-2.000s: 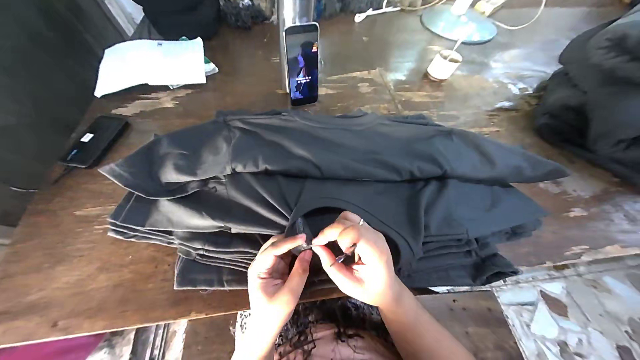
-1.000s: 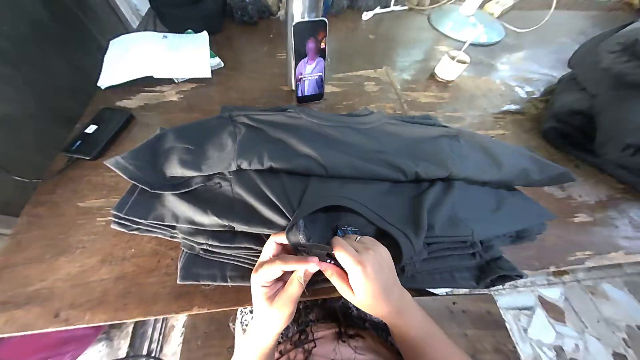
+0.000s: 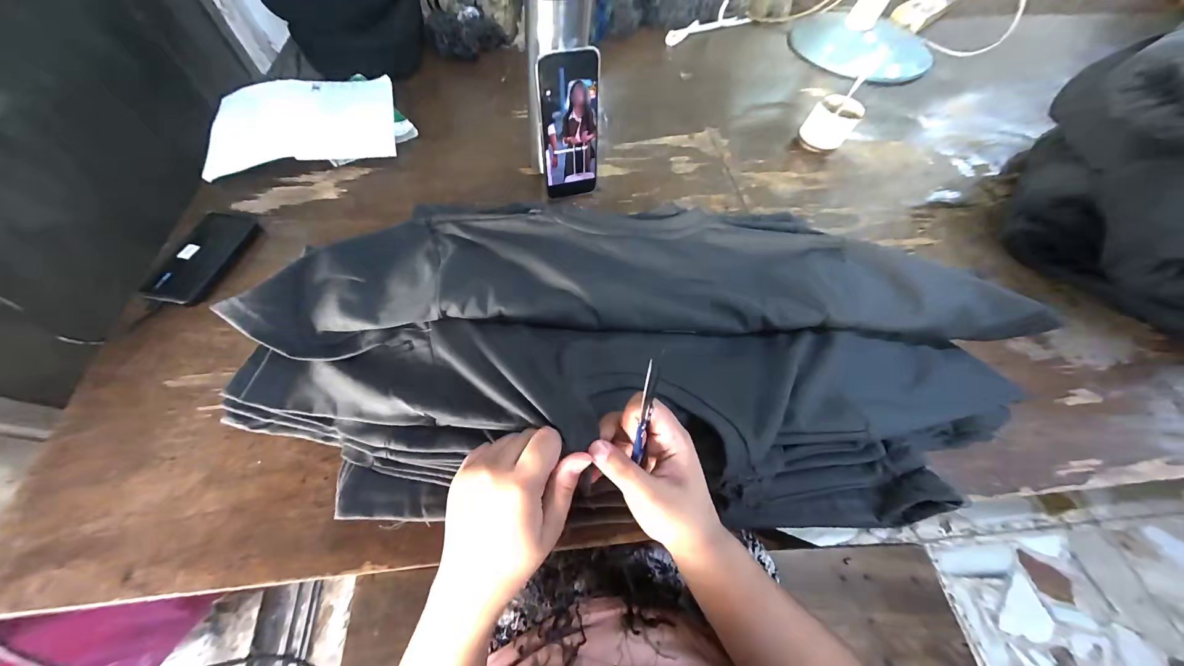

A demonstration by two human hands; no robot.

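A stack of black T-shirts [image 3: 629,277] lies on a wooden table, the sleeves spread to both sides. My left hand [image 3: 509,499] pinches the neckline cloth of a black shirt [image 3: 684,370] at the near edge of the stack. Close beside it, my right hand [image 3: 661,472] holds a small pair of scissors or thread snips [image 3: 645,416], the blades pointing up and away from me. Its thumb and a finger also meet at the cloth near my left fingertips. What lies between the fingertips is too small to tell.
A phone [image 3: 569,120] with a lit screen leans on a metal cylinder behind the stack. White paper [image 3: 301,125] and a black device [image 3: 203,259] lie left. A small white cup [image 3: 832,122] and a lamp base [image 3: 860,46] stand back right, near a dark cloth pile [image 3: 1110,185].
The scissors in my right hand now point upward, their blades in plain view above the neckline. My hands stay close together at the same part of the shirt.
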